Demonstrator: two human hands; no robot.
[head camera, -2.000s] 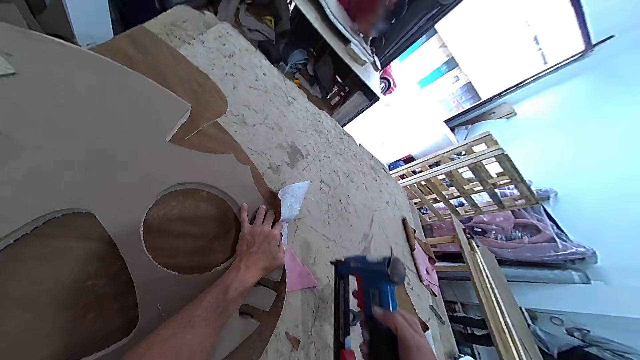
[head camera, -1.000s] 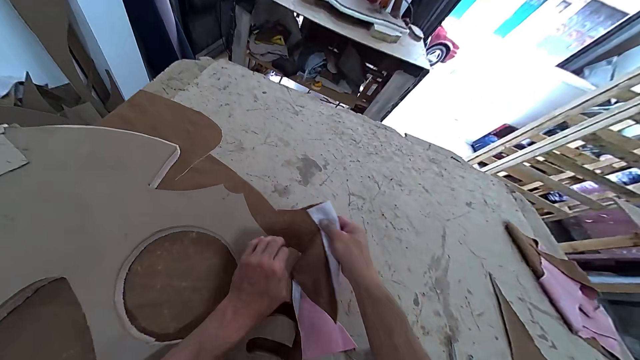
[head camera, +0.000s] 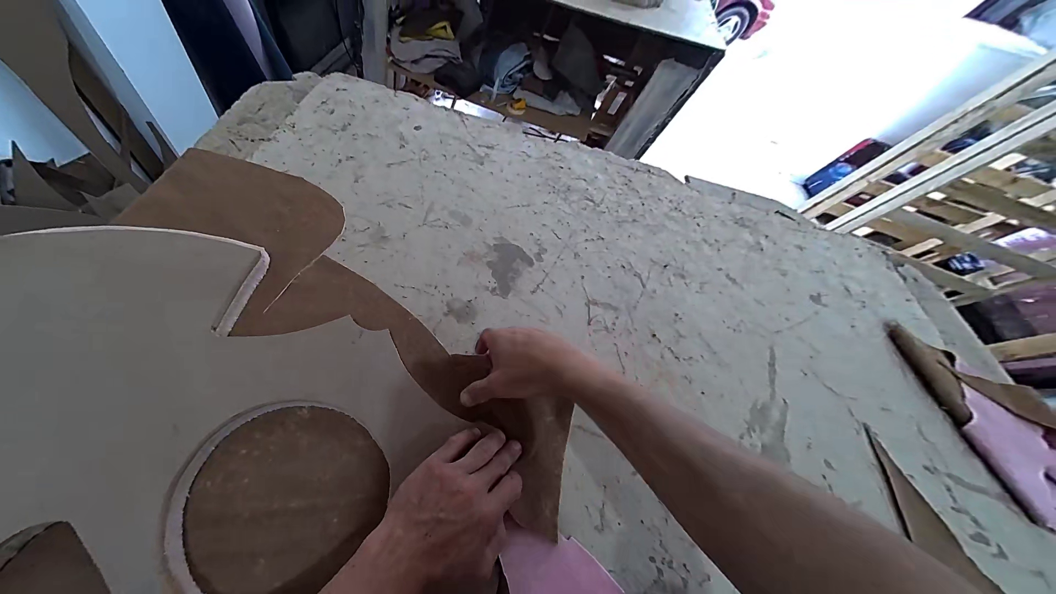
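Brown sheet material (head camera: 363, 297), likely leather or vinyl, runs under and along the edge of a pale, flat padded panel (head camera: 124, 330) with a round cut-out (head camera: 285, 495). My right hand (head camera: 520, 363) pinches the brown material near the panel's edge, thumb and fingers closed on it. Below it, my left hand (head camera: 454, 503) lies on the panel's edge, its fingertips pressing on the brown material. A pink-faced piece (head camera: 553, 565) sticks out beneath my left hand. The white strip is out of sight.
The worktable (head camera: 660, 272) has a scratched, stained top. On its right lie a narrow brown offcut (head camera: 924, 511) and a brown and pink scrap (head camera: 1006, 437). Beyond the table stand a cluttered shelf (head camera: 544, 99) and a wooden slatted frame (head camera: 949, 181).
The staple gun in my right hand two seconds ago is out of view. My right hand held a white strip one second ago; now it grips the brown material, nearer the panel's edge.
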